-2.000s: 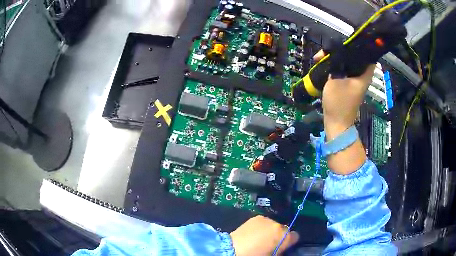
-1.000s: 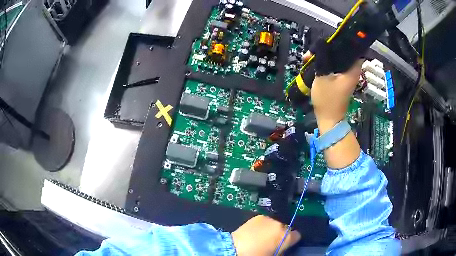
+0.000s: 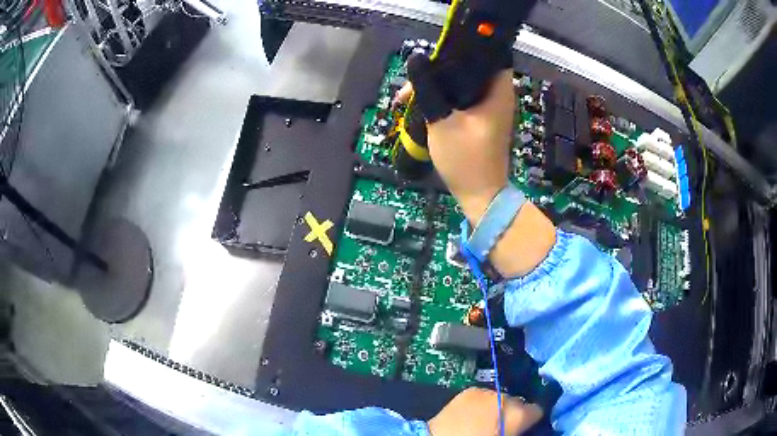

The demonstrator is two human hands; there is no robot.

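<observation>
My right hand (image 3: 469,140) grips the black electric screwdriver (image 3: 477,64), with an orange-red button and a yellow nose ring. Its nose points down over the upper left part of the green circuit board (image 3: 375,271); the tip is hidden. A light blue strap with a thin blue cord is on my right wrist. My left hand (image 3: 486,415) rests at the front edge of the black fixture (image 3: 285,328), fingers bent and partly cut off by the frame's bottom edge; whether it holds anything is not visible.
A black tray (image 3: 277,162) with tiny screws and a thin dark stick lies left of the fixture on grey metal. A round dark base (image 3: 119,272) stands far left. Metal rails run along the front and back. Red-copper chokes (image 3: 603,155) and a blue connector (image 3: 682,177) are at right.
My right hand and the screwdriver have moved left across the board, from its right-middle part to its upper left. The whole view has shifted a little. My left hand stays at the front edge.
</observation>
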